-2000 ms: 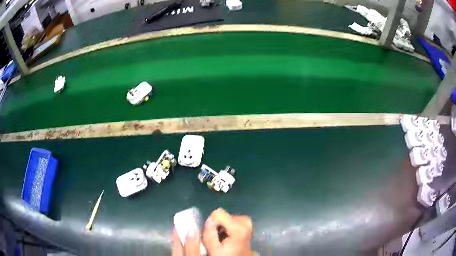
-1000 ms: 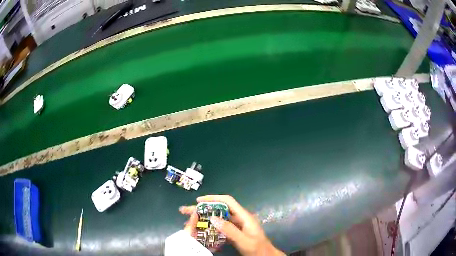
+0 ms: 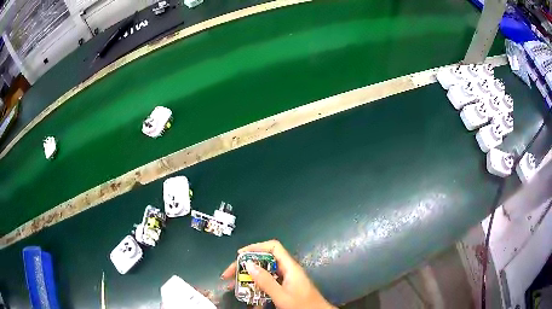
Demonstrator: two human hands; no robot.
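My right hand holds an open adapter unit, its green board and yellow part facing up. A white housing shell is at the bottom edge; only a bit of my left hand shows at its right side, the rest is cut off. Left of centre on the bench are a closed-looking white unit, a second one, an open unit with yellow parts and another open unit.
A blue parts tray and a thin tan stick are at lower left. Finished adapters stand in rows at right. Beyond the pale edging, the green belt carries a white unit and a smaller white piece.
The view has turned to the right. The white shell has moved left, away from the open unit in my right hand. Two seconds ago both hands were close together at the bottom edge.
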